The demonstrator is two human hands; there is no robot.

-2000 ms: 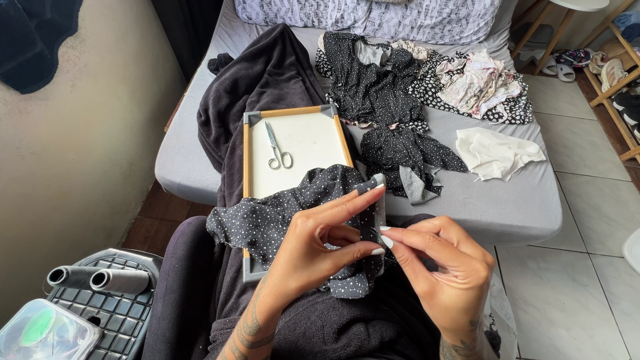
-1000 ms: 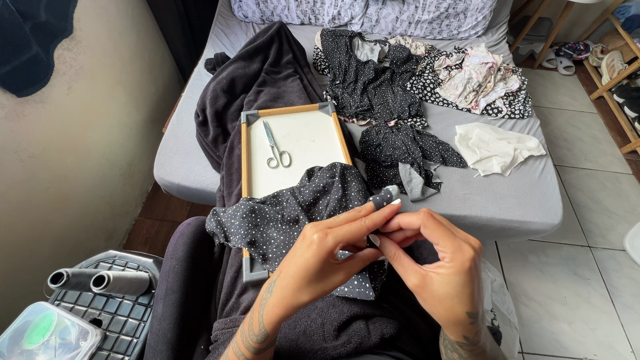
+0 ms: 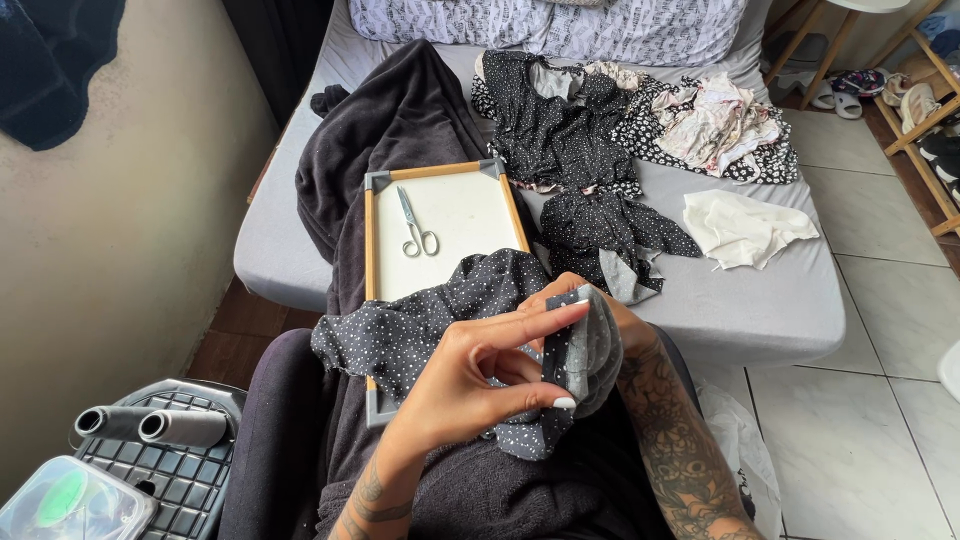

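Over my lap and the lower part of a wood-framed white board lies a black fabric piece with white dots. My left hand pinches its folded edge between thumb and fingers, and the grey wrong side shows there. Behind that edge is my right hand, its fingers mostly hidden by the cloth and my left hand; what they hold cannot be seen. Metal scissors rest on the board, blades pointing away from me.
On the bed lie a dotted black garment, a dotted scrap, a white cloth and a dark blanket. Left, a black stool holds thread spools and a clear plastic box.
My right hand has moved from the near side of the fabric edge to behind it. The held edge now stands upright, with more of its grey side in view.
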